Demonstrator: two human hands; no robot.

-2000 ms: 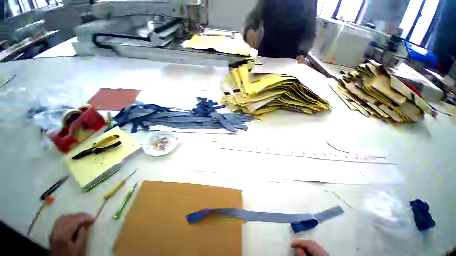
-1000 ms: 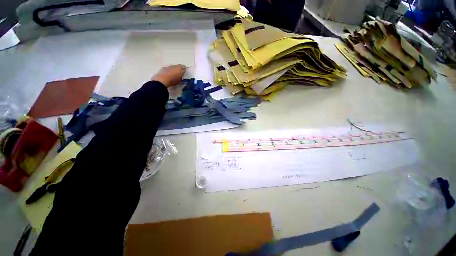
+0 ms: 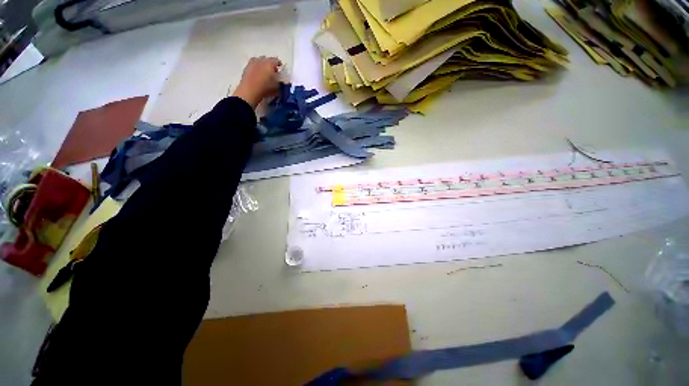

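My left hand (image 3: pixel 261 78) is stretched out in its dark sleeve to the back edge of the pile of blue-grey fabric strips (image 3: pixel 302 145). Its fingers are bent together near a small pale, clear bit; whether they hold it is unclear. My right hand is out of the picture. A long fabric strip (image 3: pixel 483 354) lies over the right edge of the tan cardboard work board (image 3: pixel 302 341) at the bottom, with a dark blue end folded beside it. The small dish is hidden by the sleeve, with clear plastic (image 3: pixel 240 209) showing beside it.
A white paper template (image 3: pixel 483 219) with red lines lies at centre right. Behind it stand a fanned yellow-and-grey stack (image 3: pixel 431 49) and a tan stack (image 3: pixel 631 34). A red tape dispenser (image 3: pixel 47 219), yellow pad (image 3: pixel 59 298) and reddish sheet (image 3: pixel 102 130) are at the left. A clear bag (image 3: pixel 672 275) lies right.
Since two seconds ago, my left hand has reached forward from the lower left to the strip pile, and my right hand has left the picture. The view has shifted toward the table's middle.
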